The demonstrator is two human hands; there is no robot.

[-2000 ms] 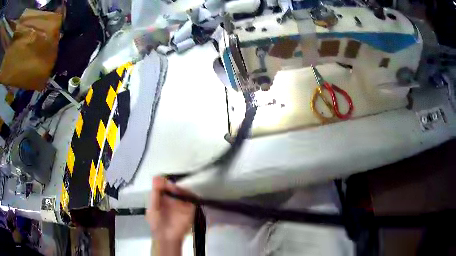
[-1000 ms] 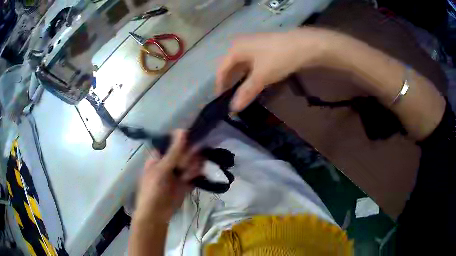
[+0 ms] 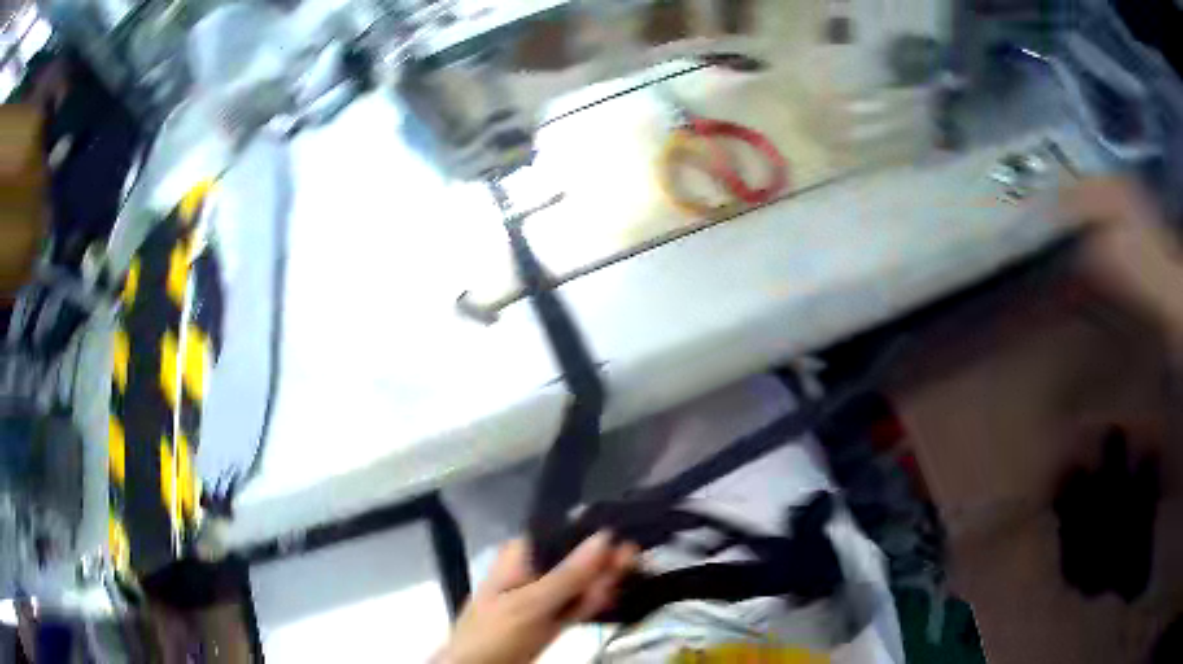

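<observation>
A long black band (image 3: 561, 340) runs from under the sewing machine head (image 3: 487, 130) over the table edge down to my left hand. My left hand (image 3: 551, 599) is at the bottom centre, closed on the band, with loops of it over the lap. My right hand (image 3: 1126, 240) is blurred at the right edge, partly cut off. A taut stretch of the band runs from near my left hand up to my right hand, which grips it. The needle area is blurred.
Scissors with a yellow and a red handle loop (image 3: 724, 166) lie on the machine bed. A stack of grey pieces (image 3: 247, 324) lies at the left, beside a black-and-yellow taped board (image 3: 162, 376). A black heap (image 3: 1107, 512) lies on a brown surface at the lower right.
The view has swung back towards the machine. My hands have moved apart: my right hand is now far to the right, drawing out a length of band, while my left stays low.
</observation>
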